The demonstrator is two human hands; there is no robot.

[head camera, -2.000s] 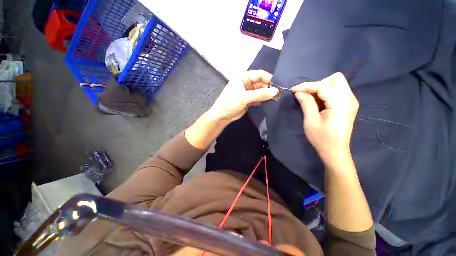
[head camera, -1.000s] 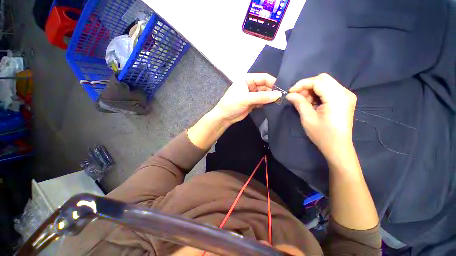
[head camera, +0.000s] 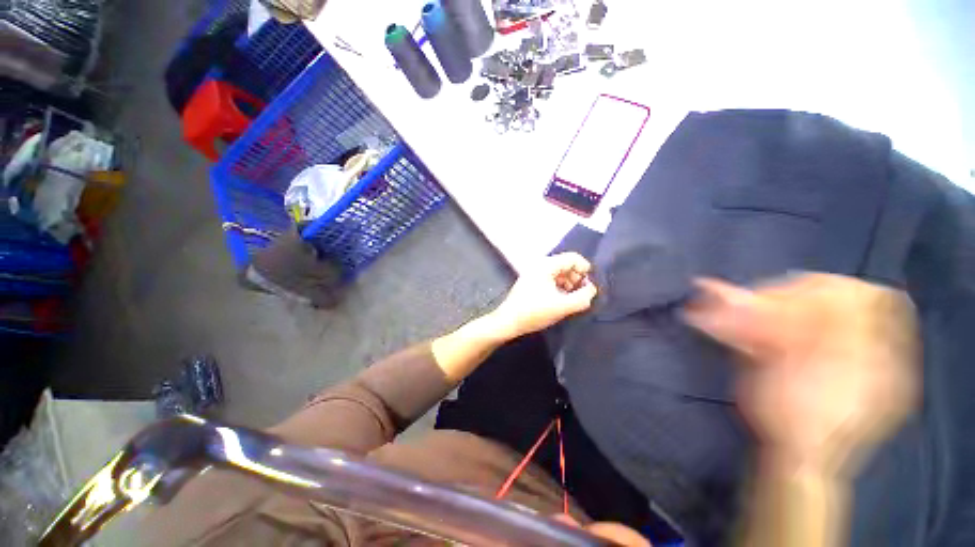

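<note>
The dark grey-navy jacket [head camera: 791, 246] spreads over the right side of the white table and toward the lap. My left hand [head camera: 547, 297] is closed at the jacket's left edge, fingers curled; the edge seems pinched there, and the fastener is hidden. My right hand [head camera: 818, 353] is raised over the jacket, right of my left hand, and strongly blurred. Its thumb and forefinger seem close together, but no needle or thread can be made out.
A phone [head camera: 601, 155] lies left of the jacket. Beyond it are scattered metal fasteners [head camera: 524, 80] and several thread spools [head camera: 412, 60]. A blue basket [head camera: 401, 203] stands left of the table [head camera: 470, 203]. A shiny metal tube [head camera: 353, 483] crosses the lower foreground.
My right hand has moved away from my left hand, to the right over the jacket. The view has shifted, so the spools and fastener pile now show. My left hand stays at the jacket edge.
</note>
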